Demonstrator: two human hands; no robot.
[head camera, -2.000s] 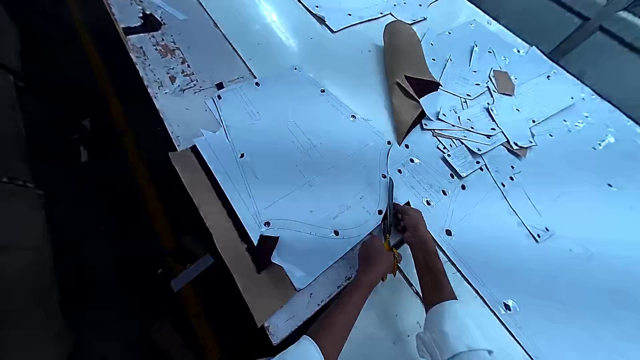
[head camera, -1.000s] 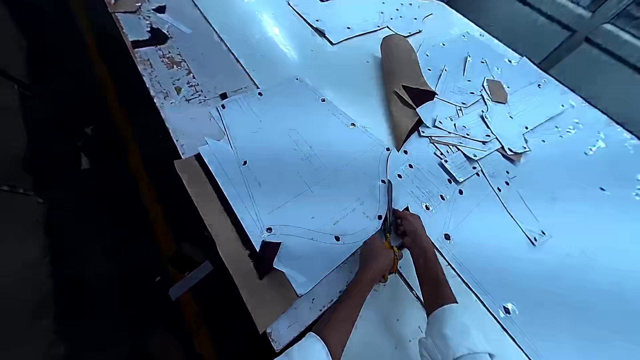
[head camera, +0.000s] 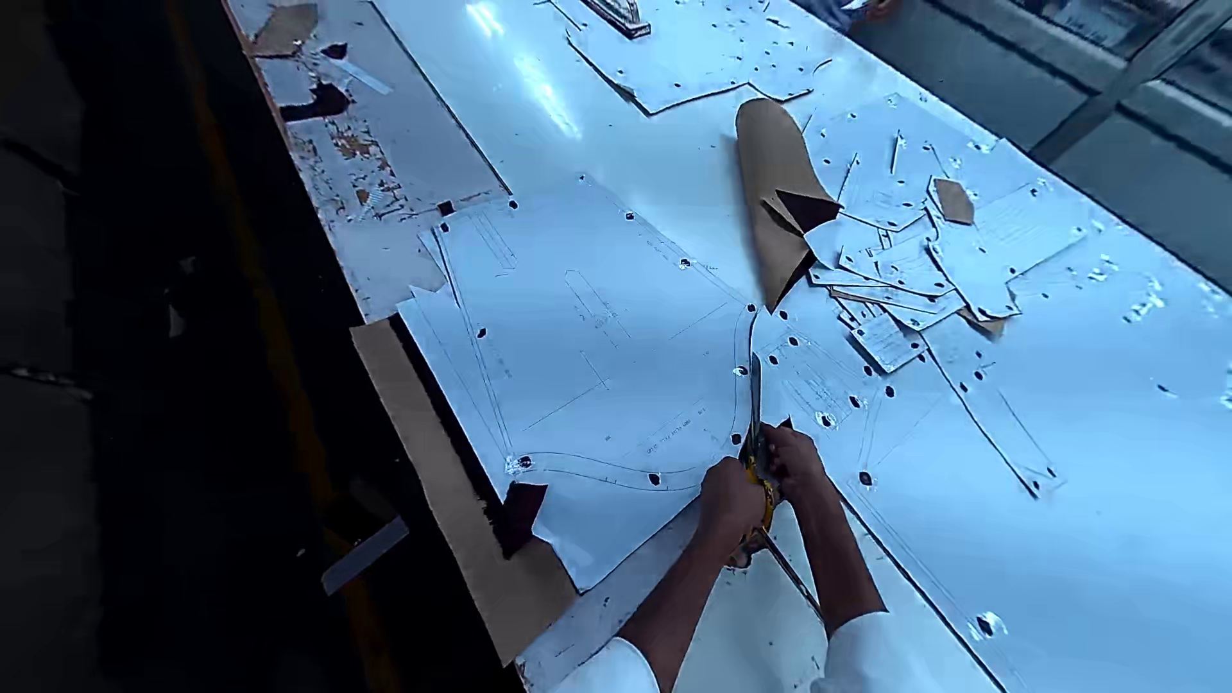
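Note:
A pair of scissors with yellow handles (head camera: 758, 486) stands in a cut in a large white pattern sheet (head camera: 616, 356) that bears printed outlines, its blades pointing up the view. My left hand (head camera: 731, 500) is closed around the handles. Just right of the blades, my right hand (head camera: 793, 462) pinches the cut edge of the sheet, where a bit of dark material shows. Dark marks dot the outlines. Dark fabric (head camera: 523, 510) and brown paper (head camera: 452, 520) show from under the sheet's left side. A second printed sheet part (head camera: 1088, 500) spreads out to the right.
A curled brown paper piece with dark fabric (head camera: 775, 183) lies beyond the blades. Cut pattern pieces (head camera: 895, 279) are heaped to its right. Further off are another printed sheet (head camera: 674, 67) and a worn board (head camera: 385, 144). The table's left edge drops to a dark floor. Part of another person's hand shows at top right.

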